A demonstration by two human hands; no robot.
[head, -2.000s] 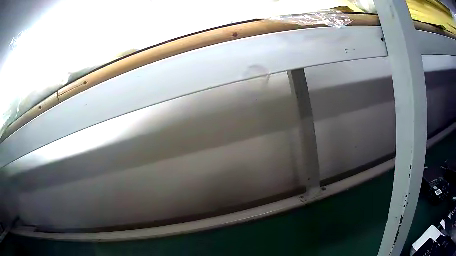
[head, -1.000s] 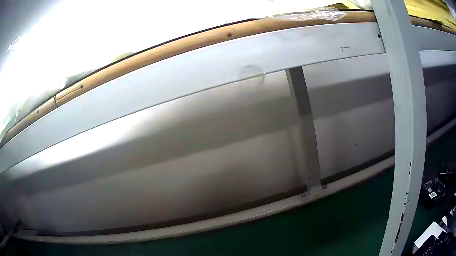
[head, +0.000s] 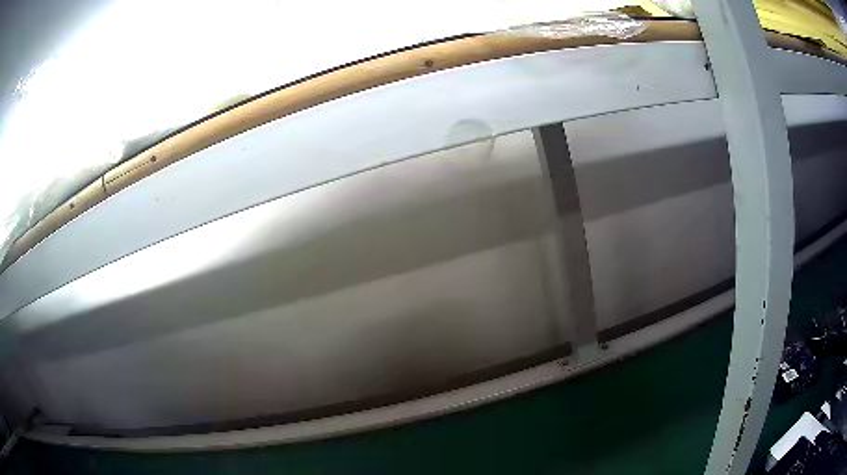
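Neither of my hands is in the picture. Black printed cartons [head: 796, 455] lie in a pile at the lower right edge, cut off by the frame. A small white card or paper [head: 797, 436] lies on this pile. A black retail box [head: 796, 369] with a small white mark lies just above the pile, right of the post. Further dark pieces at the right edge are too blurred to tell apart.
The green belt [head: 520, 431] runs along the bottom. A grey-white slanting post [head: 763, 223] stands at the right, in front of the belt. Behind is a metal frame [head: 371, 139] with a wooden strip [head: 353, 79], clear wrap [head: 580, 30] and yellow material [head: 803, 23] above.
The black box right of the post shows slightly lower and further left than before. The view has shifted very slightly. No hand has come into the picture.
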